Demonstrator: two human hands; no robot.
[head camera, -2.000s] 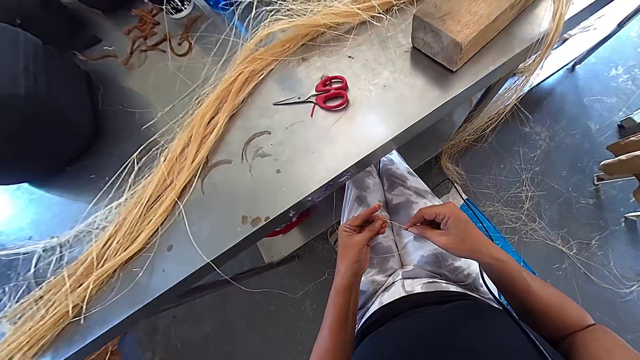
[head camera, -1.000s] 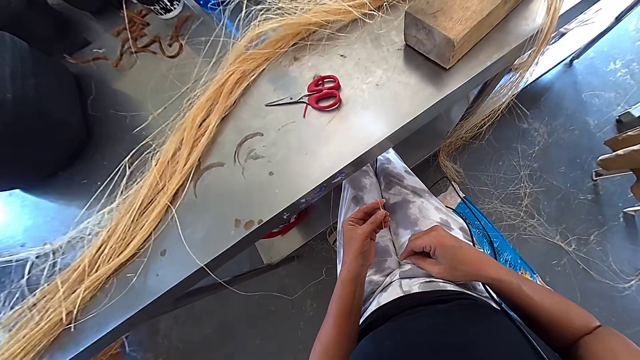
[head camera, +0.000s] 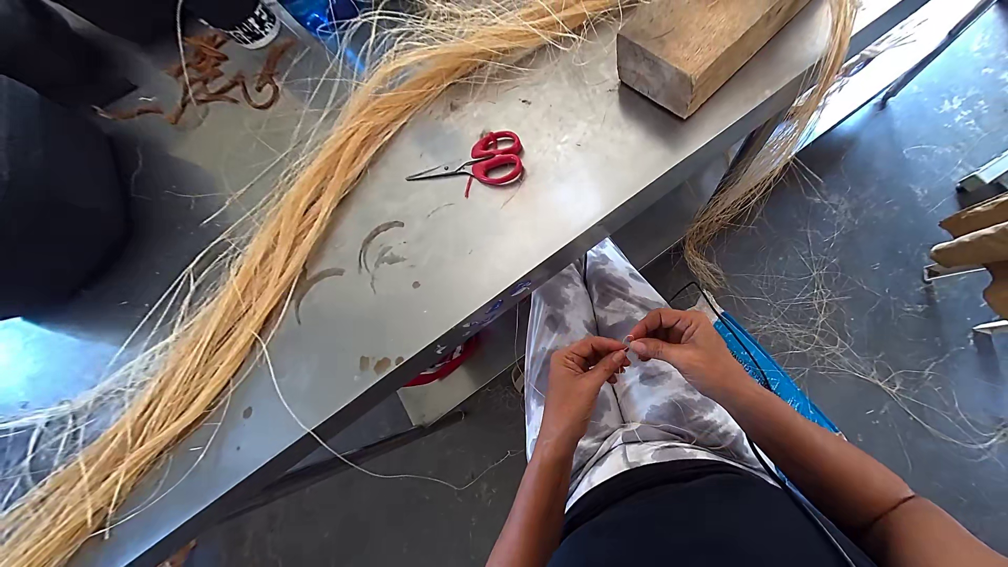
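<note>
Over my lap, my left hand and my right hand meet at the fingertips, thumb and forefinger pinched on each. Between them is something very thin, seemingly a fibre strand, mostly hidden by the fingers. A long bundle of golden plant fibres lies diagonally across the metal table. One loose pale fibre hangs from the bundle over the table's edge. Red-handled scissors lie on the tabletop, blades pointing left.
A wooden block rests on the table's far part. More fibres hang off the right side, and stray strands litter the floor. Brown twisted pieces lie at upper left. A blue bag is beside my right leg.
My hands were apart in both earlier frames, with a thin strand visible between them in the oldest; now their fingertips are together.
</note>
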